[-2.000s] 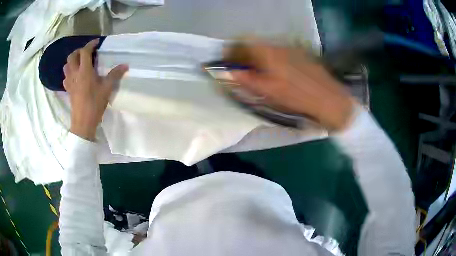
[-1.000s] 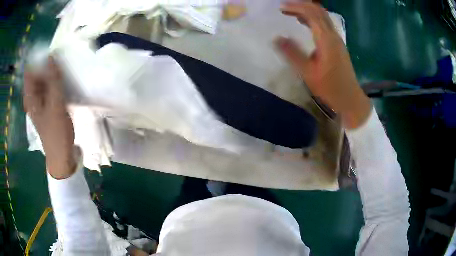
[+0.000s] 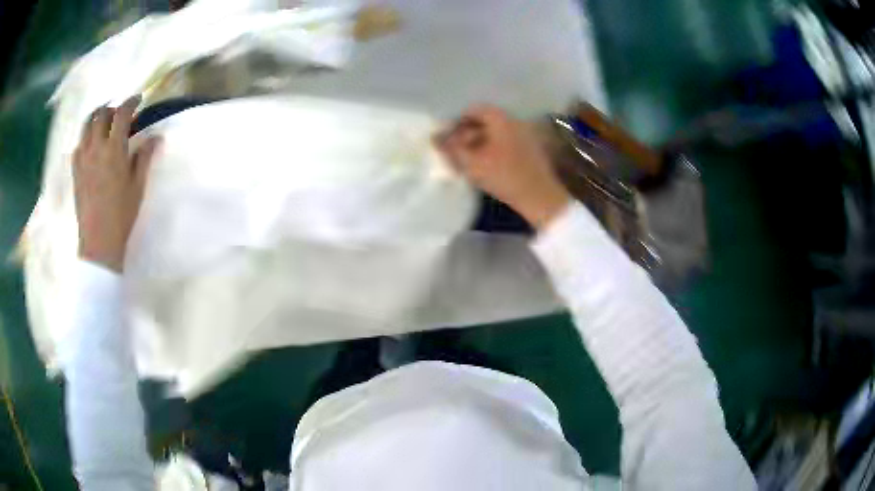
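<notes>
A white garment piece [image 3: 297,182] lies over the dark navy sleeve board [image 3: 504,217] and hangs down its near side. The board shows only at its left end and at the right. My left hand [image 3: 110,182] rests at the piece's upper left corner, by the board's left end, fingers apart; whether it grips cloth is unclear. My right hand [image 3: 494,158] pinches the upper right end of the piece with its fingertips. The iron [image 3: 619,144], blurred, with a brown handle, stands at the table's right edge, untouched.
A layered pile of white pieces [image 3: 58,230] lies along the left and far left of the off-white table [image 3: 499,58]. A small tan lump [image 3: 377,21] sits at the far side. Blurred dark equipment stands at the right.
The iron has left my right hand. A second ago the board was largely bare and my right hand empty; now the piece covers most of it and my right hand holds its right end.
</notes>
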